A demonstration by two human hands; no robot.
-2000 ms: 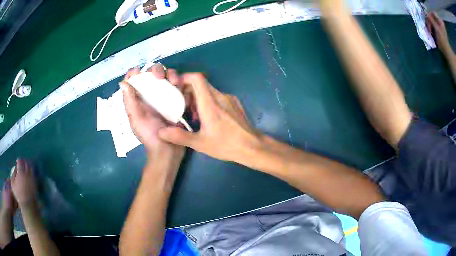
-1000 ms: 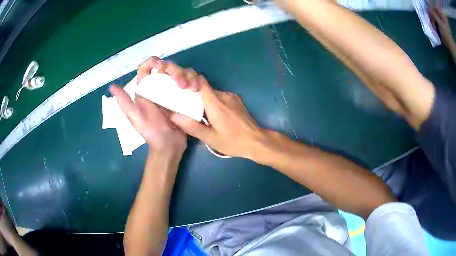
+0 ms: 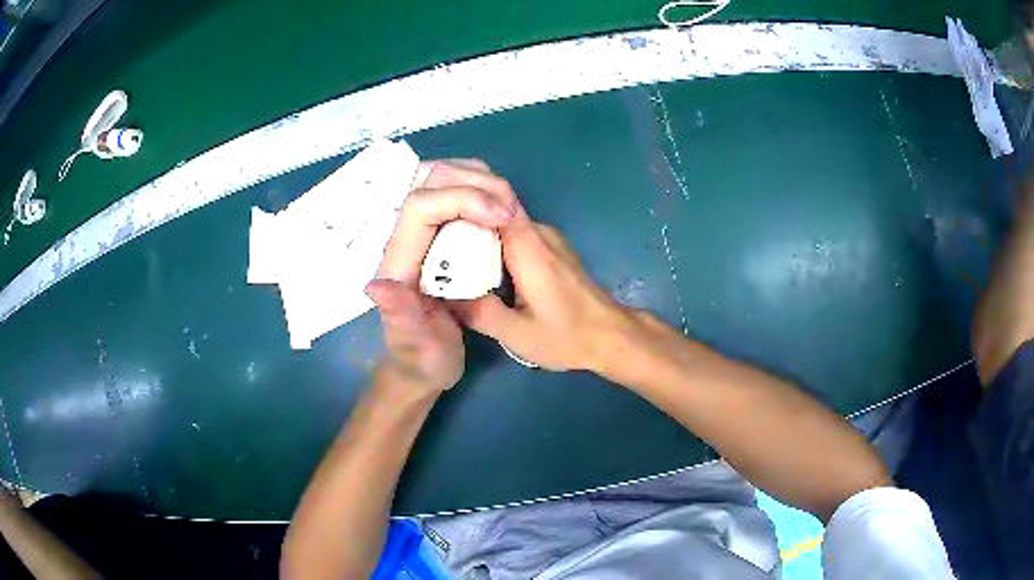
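Note:
A white device housing (image 3: 465, 258) is held between my two hands over the dark green worktop. Its end face with a small dark slot and a dot is turned toward me. My left hand (image 3: 422, 283) is around its left side and far side. My right hand (image 3: 556, 297) grips it from the right, fingers over the top and thumb below. Part of a white strap cord (image 3: 519, 359) shows below my right hand. A white work sheet (image 3: 340, 238) lies on the worktop to the left, partly behind my left hand.
A worn white edge strip (image 3: 544, 75) separates the worktop from the green conveyor belt. Open devices (image 3: 117, 141) with straps lie on the belt at left, and a cord loop (image 3: 692, 11) at the top. Neighbours' arms show at the right edge and lower left. A white paper (image 3: 979, 85) is at upper right.
My hands have moved slightly right, and the housing has been turned so its slotted end faces me. More of the sheet shows. The neighbour's arm at right has drawn back.

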